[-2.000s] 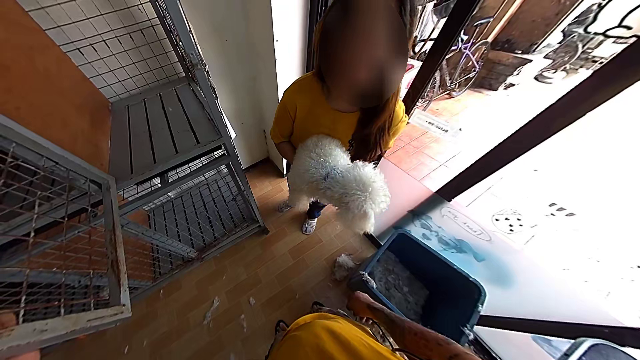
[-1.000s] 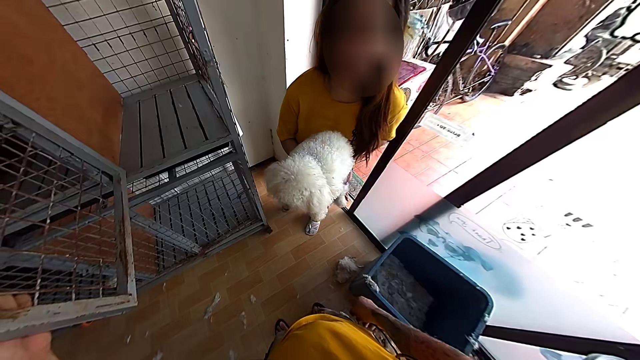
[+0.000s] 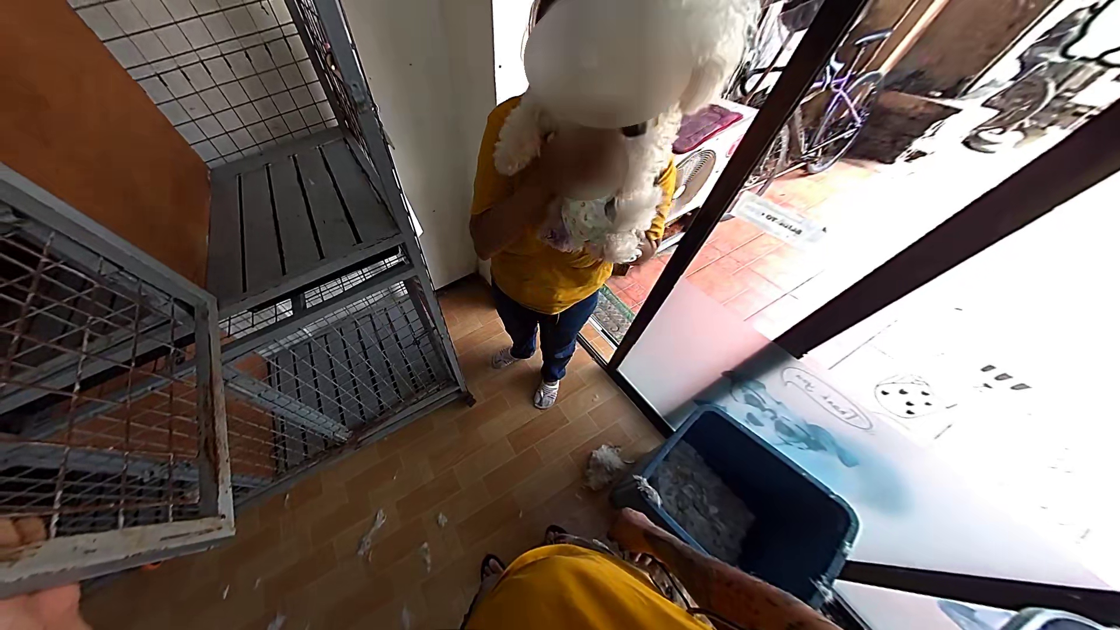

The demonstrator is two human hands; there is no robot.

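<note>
My left hand [image 3: 39, 605], cut off by the lower left edge, grips the bottom bar of a metal cage door [image 3: 114, 544], its fingertips curled through the wire mesh. My right forearm crosses the lower right; my right hand [image 3: 640, 556] is low beside my yellow shirt, near the rim of a blue plastic bin [image 3: 669, 525], and its fingers are too unclear to read. A person in a yellow shirt [image 3: 556, 284] stands ahead, holding a fluffy white dog [image 3: 643, 206] up against the chest. The dog's fur hides much of the person's upper body; its head area is blurred.
A grey metal cage with slatted shelves [image 3: 302, 214] stands at left. Tufts of fur [image 3: 604, 466] lie on the wood-look floor [image 3: 490, 464], and grey fur clippings fill part of the bin. A glass door with a dark frame [image 3: 744, 175] stands at right, bicycles [image 3: 840, 114] beyond it.
The dog was low in front of the person, near the floor; it is now held high against the chest. The person's legs now show, standing upright.
</note>
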